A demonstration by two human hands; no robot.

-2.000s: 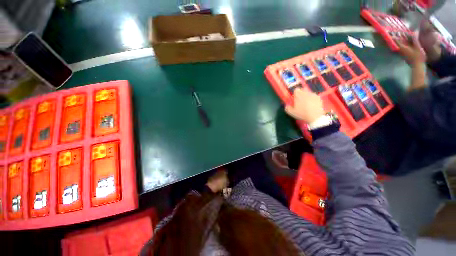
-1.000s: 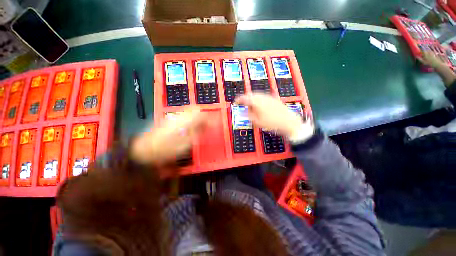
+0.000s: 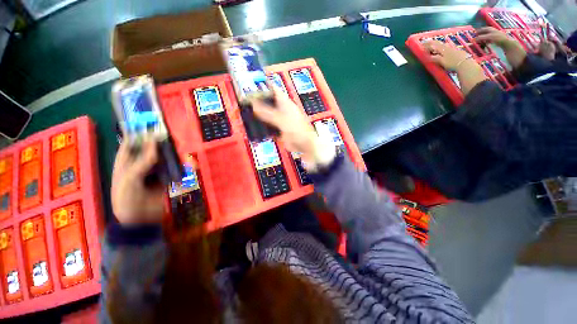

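Note:
My left hand (image 3: 136,186) holds a keypad phone (image 3: 140,111) upright above the left end of the red phone tray (image 3: 229,180). Its screen is lit and its keys are partly hidden by my fingers. My right hand (image 3: 294,126) holds a second keypad phone (image 3: 248,71), blurred, with a lit screen, above the tray's back row. Several keypad phones with lit screens lie face up in the tray, one at the front (image 3: 271,169). Slots at the back left and front row are empty.
A tray of orange-backed phones (image 3: 95,209) is at the left. An open cardboard box (image 3: 171,60) holds small white pieces behind the tray. White strips (image 3: 395,56) lie at the back right. Another person's hands (image 3: 452,57) are over a red tray (image 3: 436,38) at the right.
Both hands have lifted a phone each from the tray; before, they were over it. The view has turned, and the person at the right now has both hands on a tray.

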